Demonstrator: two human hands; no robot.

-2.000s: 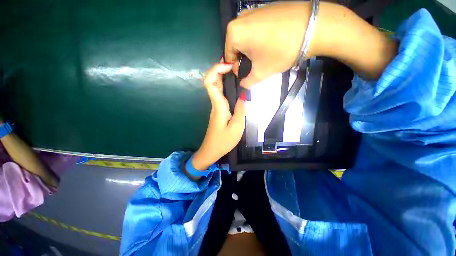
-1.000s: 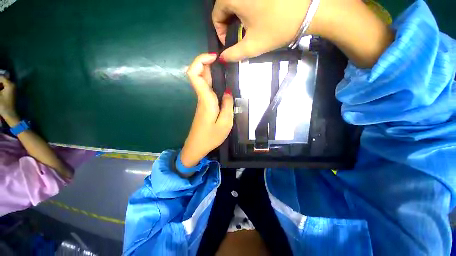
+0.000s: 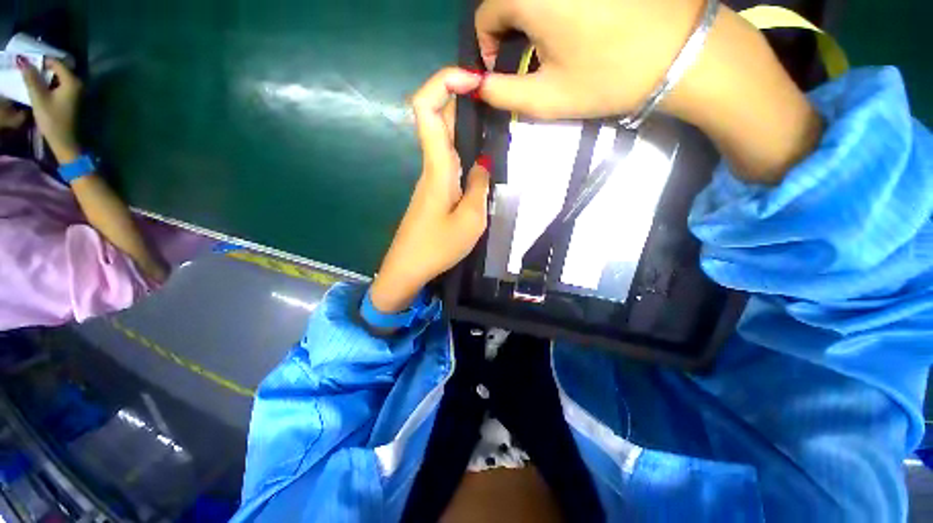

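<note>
The open-backed tablet [image 3: 650,281] lies in a black foam tray [image 3: 604,340] in front of me, its battery [image 3: 614,220] glaring white. A dark flex cable [image 3: 558,227] slants across it. My left hand [image 3: 445,209] is at the tray's left side, index fingertip meeting my right thumb, thumb over the tablet's left edge. My right hand [image 3: 479,87] reaches over the far end with bent fingers. A yellow release liner [image 3: 793,17] shows under the right hand and curves out beyond its wrist. What the fingertips pinch is too small to tell.
The tray lies on a glossy green bench [image 3: 256,153] with a white edge. At the left, another person in a pink sleeve [image 3: 61,245] holds a white object [image 3: 23,69]. A grey floor with yellow tape lines shows below the bench.
My view has turned slightly, so the tray looks tilted. More yellow liner shows at the upper right. My hands stay near the tray's far left part. The other person's hand has risen with a white object.
</note>
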